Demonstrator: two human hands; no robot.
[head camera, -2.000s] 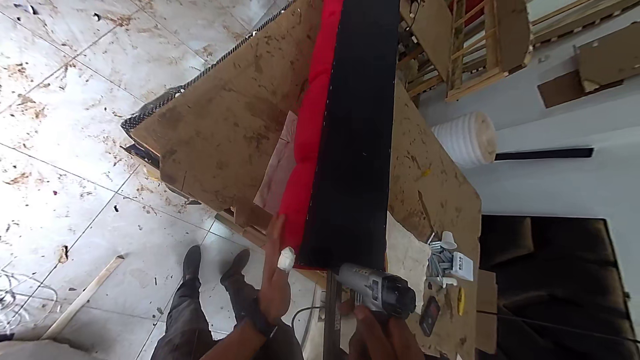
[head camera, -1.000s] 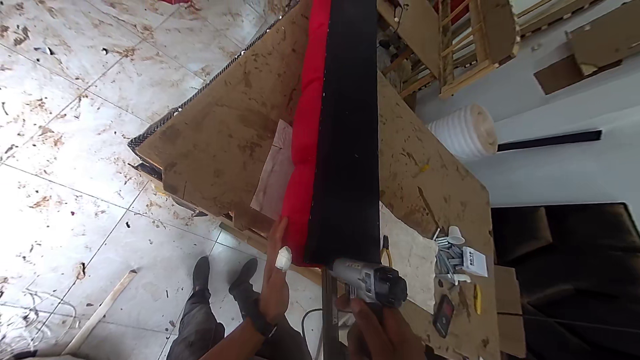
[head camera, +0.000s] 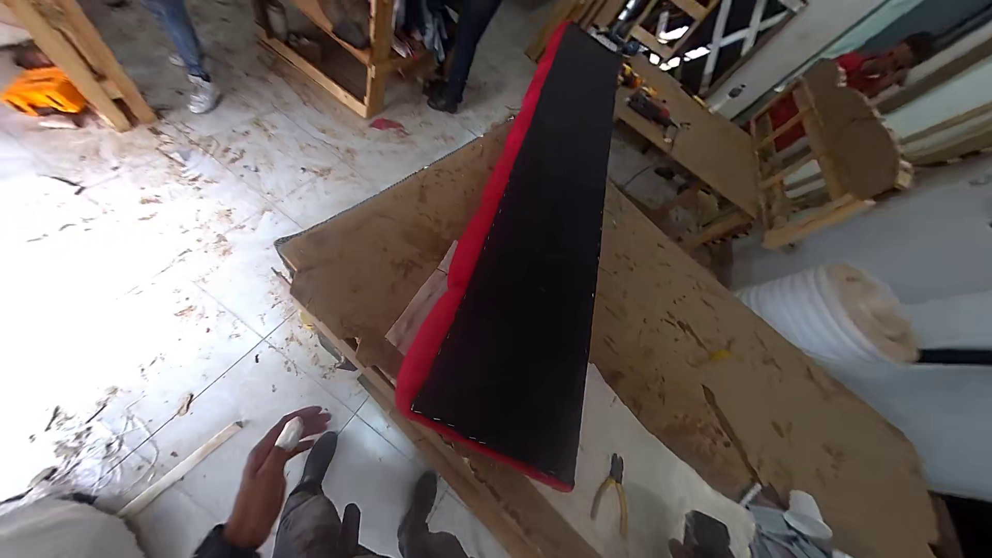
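A long padded panel (head camera: 535, 256), black-backed with red upholstery along its left edge and near end, lies across a brown board-topped table (head camera: 666, 310). Staples run along the black backing's edges. My left hand (head camera: 267, 473), a white wrapping on one digit, is held over the floor left of the panel's near end, fingers apart and empty. At the bottom edge, a dark object (head camera: 705, 533) is partly cut off; a little skin of my right hand (head camera: 680, 549) seems to show beside it, its grip unclear. Pliers with yellow handles (head camera: 612, 492) lie on pale cloth near the panel.
Staple strips and a white cup (head camera: 806, 523) sit at the lower right. A white foam roll (head camera: 829, 314) stands beyond the table's right side. Wooden frames (head camera: 821, 147) are at the upper right. People's legs (head camera: 469, 54) show behind. A wood strip (head camera: 182, 469) lies on the littered floor.
My left hand has left the panel's red near edge and moved left. The pneumatic stapler in my right hand is away from the panel's near end. The view has shifted, showing the far end.
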